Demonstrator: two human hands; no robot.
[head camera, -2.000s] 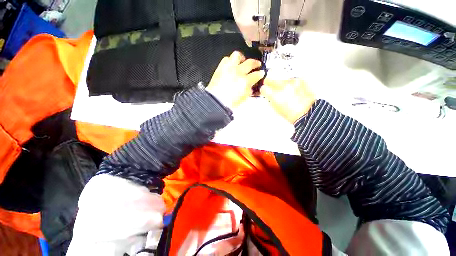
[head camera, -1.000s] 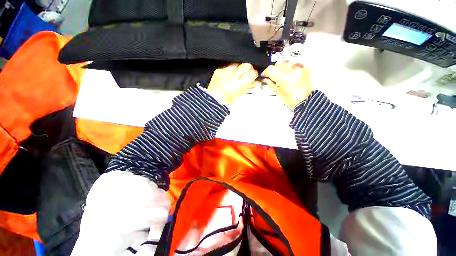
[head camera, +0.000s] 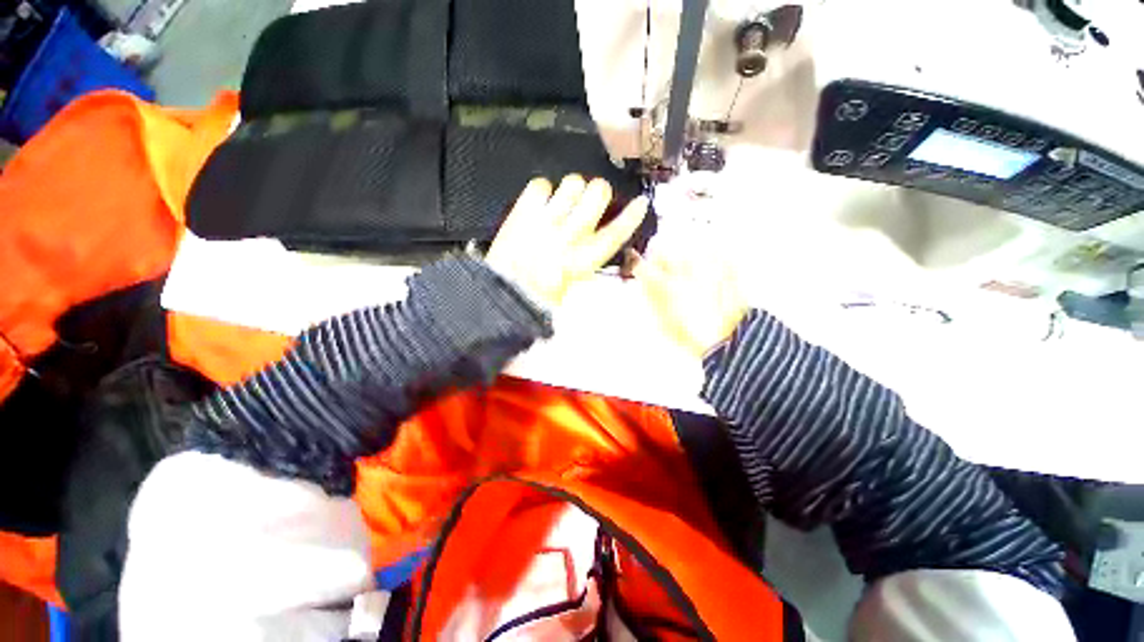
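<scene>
The black mesh back panel lies on the white tabletop, with a camouflage strip and a plain black band crossing it. Its right edge is under the needle area of the sewing machine. My left hand lies with spread fingers on the panel's near right corner, pressing it down. My right hand is just right of that corner, its fingertips at the panel's edge; it is overexposed, and whether the fingertips pinch the edge is hard to see.
The control panel with a lit screen is at upper right. Thread snips lie on the tabletop right of my hands. An orange and black heap is at left, with a blue crate beyond. The orange apron is below.
The panel was bunched up a second ago and now lies flatter, with the camouflage strip showing again. My left hand has opened out on the corner. The camera view has shifted.
</scene>
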